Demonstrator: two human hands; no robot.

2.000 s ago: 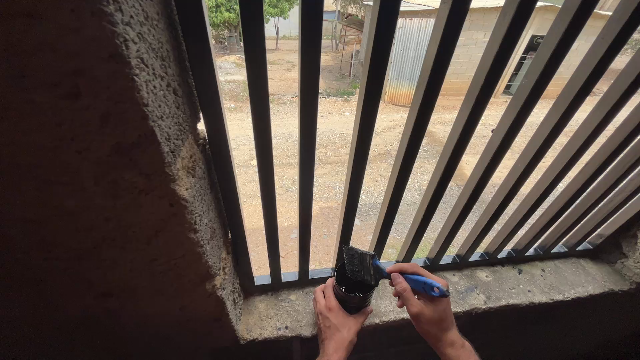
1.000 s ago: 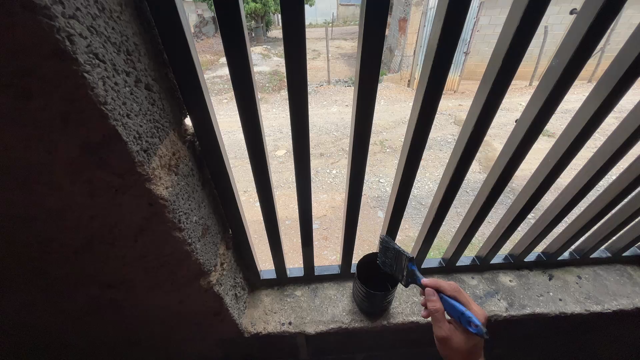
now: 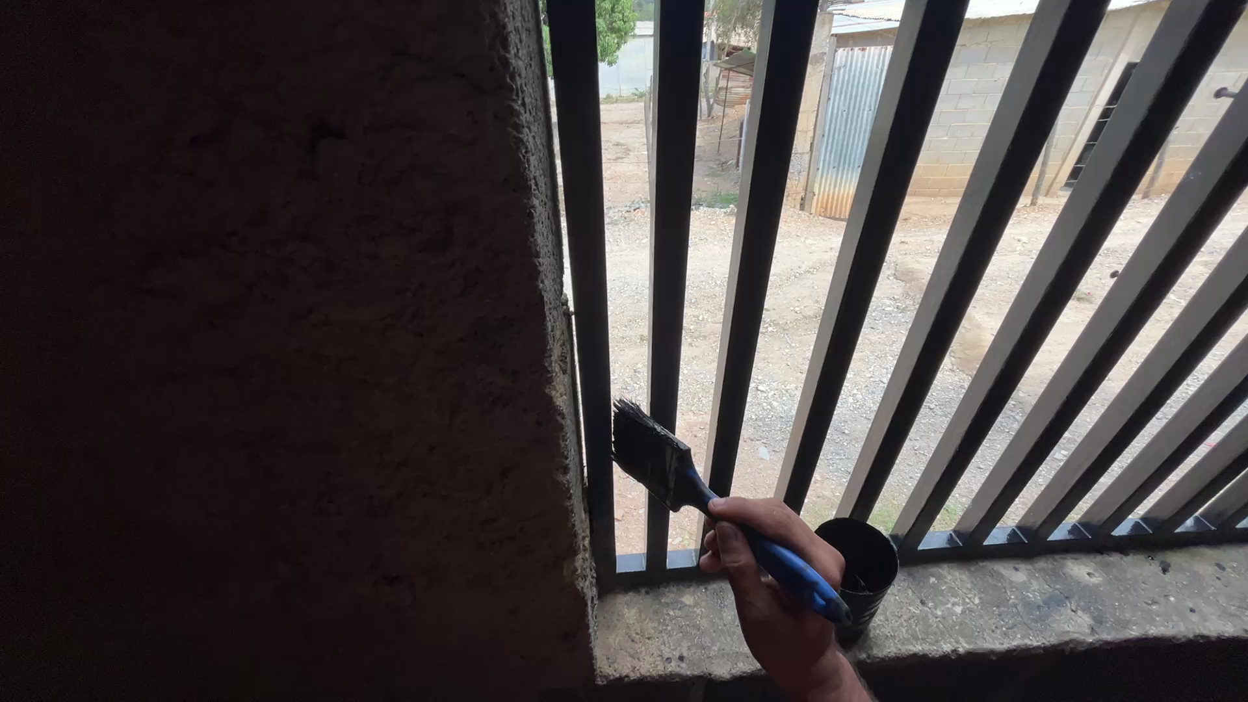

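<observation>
My right hand (image 3: 780, 585) grips the blue handle of a paintbrush (image 3: 653, 453), whose dark, paint-coated bristles point up and left. The bristle tips are at the leftmost bar (image 3: 585, 292) of a metal window grille; whether they touch it I cannot tell. Just behind and right of the hand, a black ribbed can (image 3: 860, 565) stands on the concrete sill (image 3: 1024, 595), partly covered by the wrist. Its inside looks dark. My left hand is out of view.
A rough, dark wall (image 3: 292, 341) fills the left side, its edge close beside the grille. More bars (image 3: 975, 253) slant across the window to the right. Outside lie gravel ground and a block building with a corrugated metal sheet (image 3: 850, 132).
My left hand has let go of the can and left the view. The right hand has carried the brush from the can's mouth to the leftmost bar. The view has shifted left.
</observation>
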